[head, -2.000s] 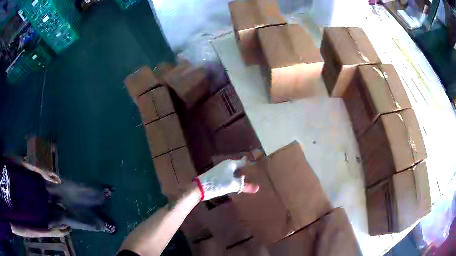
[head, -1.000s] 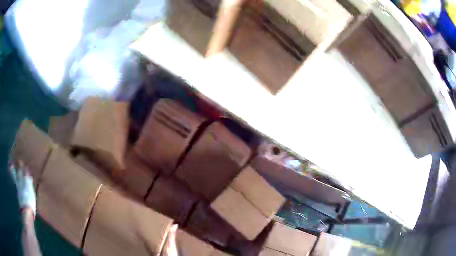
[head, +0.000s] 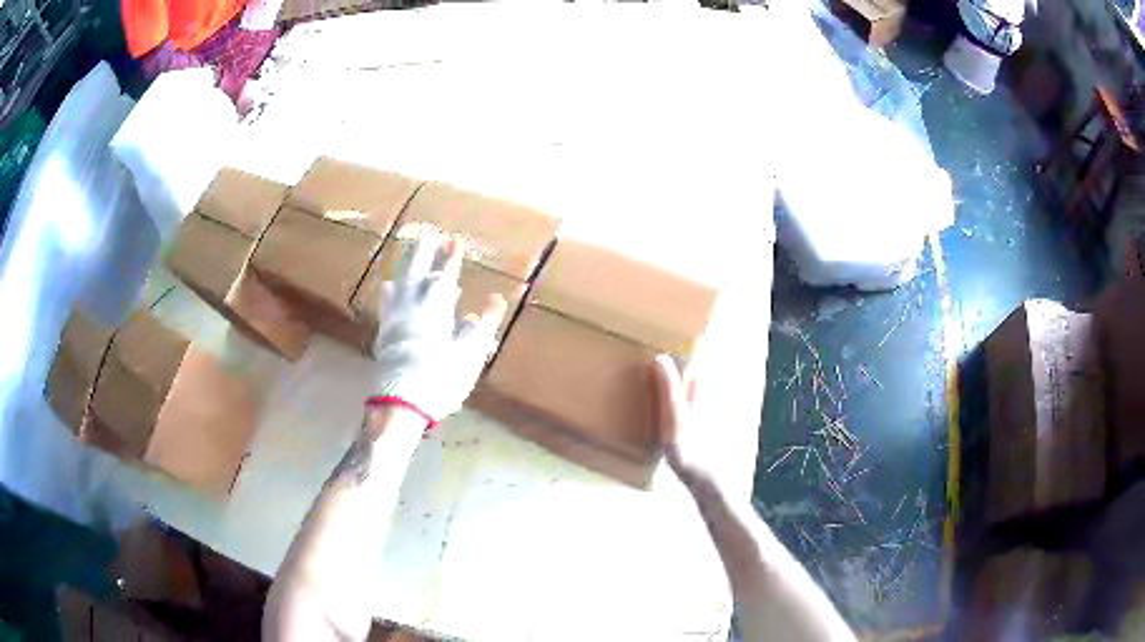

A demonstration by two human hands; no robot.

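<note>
Several closed brown cartons stand in a curved row on the pale table [head: 590,552]. My left hand [head: 433,332], in a white knitted glove with a red cuff, lies spread on the top and near side of a middle carton [head: 483,226]. My bare right hand [head: 676,414] is flat against the right side of the end carton [head: 590,357]. Its fingers are partly hidden by the overexposed light. Neither hand grips a tool.
Two cartons [head: 207,401] stand at the table's left edge, with more cartons [head: 157,571] below it. A white wrapped bundle [head: 854,213] is beyond the right edge. Large cartons [head: 1036,401] stand on the green floor at right. A person's orange garment [head: 176,23] shows at top left.
The view has swung from the floor stack back to the table. My left hand has moved from the floor-side cartons onto the table row, and my right hand now touches the end carton.
</note>
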